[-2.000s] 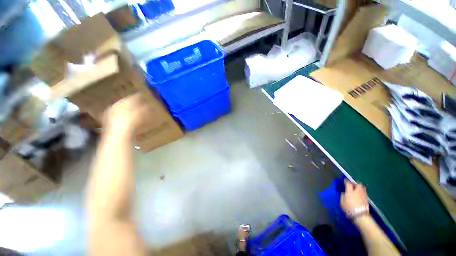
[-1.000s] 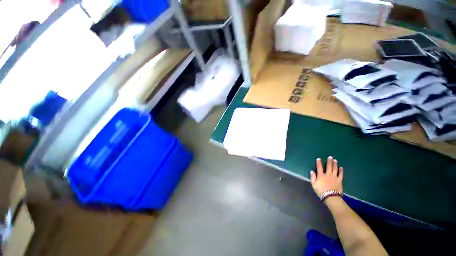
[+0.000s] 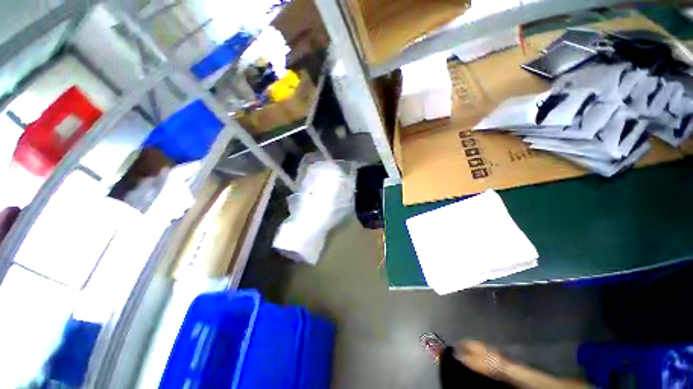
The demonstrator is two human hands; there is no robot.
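A stack of white foam sheets (image 3: 471, 241) lies at the corner of the green bench (image 3: 608, 228), slightly over its front edge. Grey-white wrapped panels (image 3: 593, 114) overlap in piles on flattened cardboard (image 3: 524, 166). Dark panels (image 3: 566, 58) lie behind them. My right hand (image 3: 477, 355), with a bracelet at the wrist, is low at the bottom, below the bench edge and apart from the sheets. It is small and blurred; its fingers are unclear. My left hand is out of the picture.
Blue crates (image 3: 304, 346) stand at bottom left. A metal rack (image 3: 346, 68) rises beside the bench. White wrapping material (image 3: 318, 201) lies on the floor between. A red crate (image 3: 57, 129) is at far left. A blue stool (image 3: 608, 365) is at bottom right, and a foot (image 3: 433, 343) shows below.
The view has swung left toward the racks. My right hand has left the bench top and is now below its edge. My left arm, seen two seconds ago, is gone from view.
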